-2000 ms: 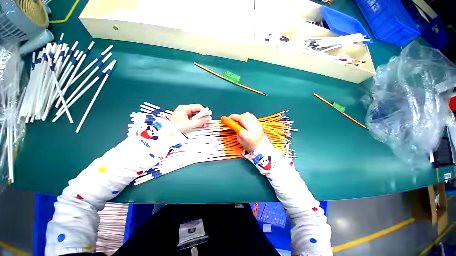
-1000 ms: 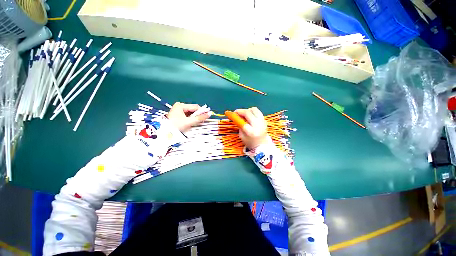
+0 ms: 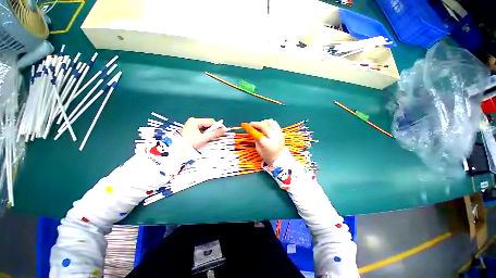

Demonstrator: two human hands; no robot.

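Observation:
A fanned pile of joined pieces (image 3: 217,157) lies on the green bench, white with blue ends on the left and orange on the right. My left hand (image 3: 199,133), with a white cover at the fingertips, is closed on a white sleeve above the pile's white part. My right hand (image 3: 267,140), with an orange finger cot, is closed on a thin orange wire above the orange part. The wire spans the short gap between my hands and meets the white tip at my left fingers. How far it goes in is hidden.
Spare white tubes (image 3: 49,103) lie at left near the fan (image 3: 22,27). A long cream tray (image 3: 179,49) crosses the back. Two green-tagged orange wires (image 3: 261,97) lie behind the work. A crumpled clear bag (image 3: 435,114) is at right. Blue totes (image 3: 149,239) stand below the bench.
The blue-ended piece that stuck out behind my left hand one second ago now lies lower, nearer the pile. Both hands stay close together over the pile. The view has shifted slightly.

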